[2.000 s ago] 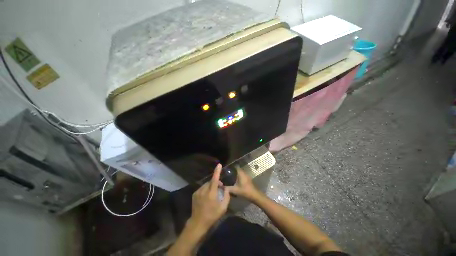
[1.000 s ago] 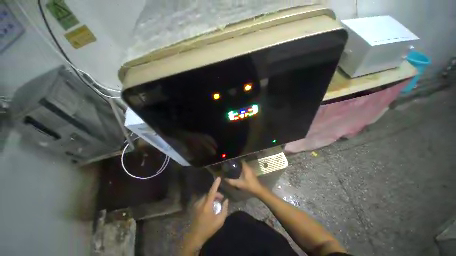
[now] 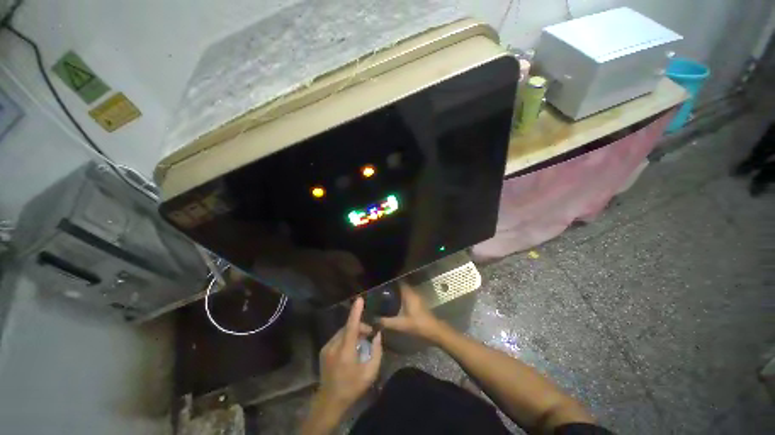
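The water dispenser point(image 3: 340, 195) has a large glossy black front with two orange lights, a small coloured display and a green light. My right hand point(image 3: 411, 314) holds a black bottle point(image 3: 387, 299) upright under the front's lower edge. My left hand point(image 3: 347, 350) is just left of the bottle, its index finger raised to the dispenser's lower edge. It holds a small pale bottle cap point(image 3: 364, 349) in its palm. The bottle's lower part is hidden by my hands.
A perforated drip tray point(image 3: 455, 283) is right of the bottle. A white box point(image 3: 608, 59) and a green can point(image 3: 531, 102) stand on a counter with pink cloth point(image 3: 578, 200). A grey metal cabinet point(image 3: 102, 246) and looped white cable are left. The grey floor has wet patches.
My left index finger has moved back up to the dispenser's lower edge. The red light seen there a second ago no longer shows. The view has shifted.
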